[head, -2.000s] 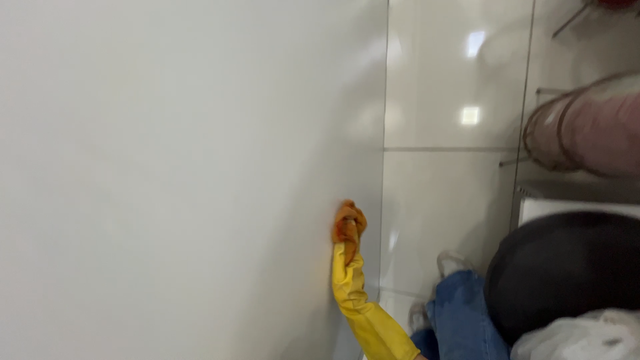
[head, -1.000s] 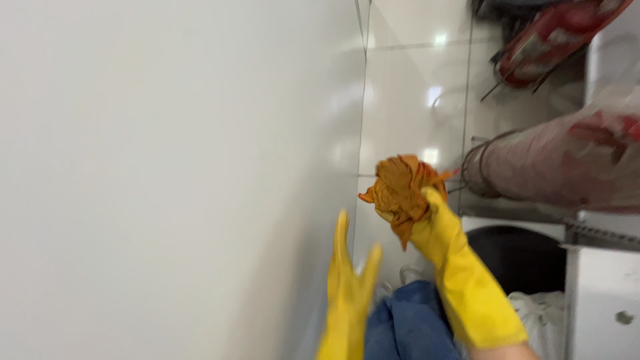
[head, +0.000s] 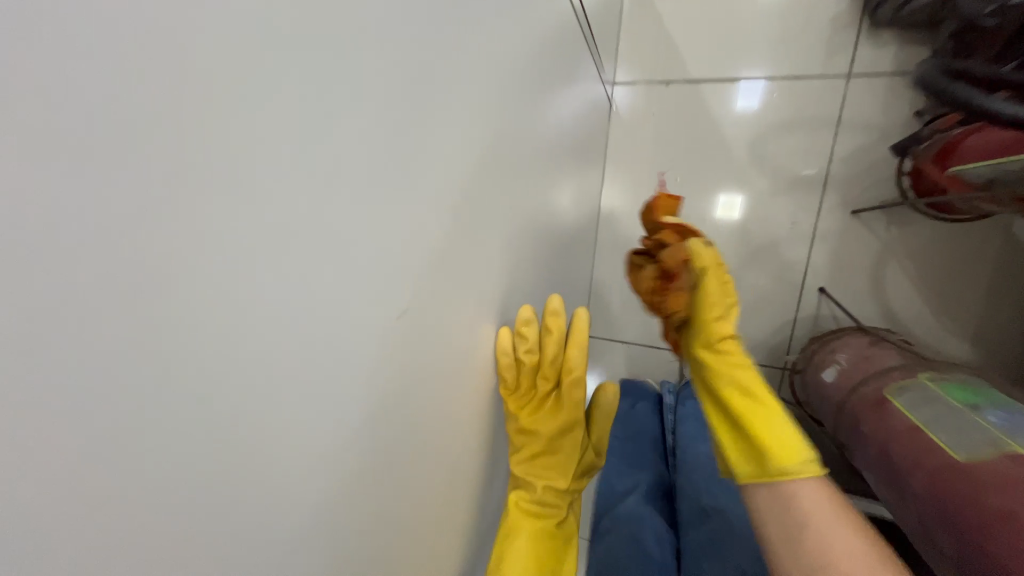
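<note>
Both of my hands wear yellow rubber gloves. My left hand (head: pixel 552 384) lies at the lower middle with its fingers spread, flat against or just over the smooth white wall-like surface (head: pixel 280 240), near its edge; nothing is in it. To its right, my right hand (head: pixel 696 280) is closed on a crumpled orange-brown cloth (head: pixel 660 272), held in the air over the tiled floor. The cloth and the right hand are somewhat blurred, and the fingers behind the cloth are partly hidden.
Glossy light floor tiles (head: pixel 720 144) lie beyond the white surface. A dark red cylinder (head: pixel 904 416) with a wire ring stands at the lower right, another red object (head: pixel 960 168) above it, with dark items at the top right. My legs in blue jeans (head: pixel 672 480) are below.
One second ago my left hand was raised with its fingers pointing up; now it is spread at the white surface. My right hand still holds the cloth, now more bunched. The view has shifted.
</note>
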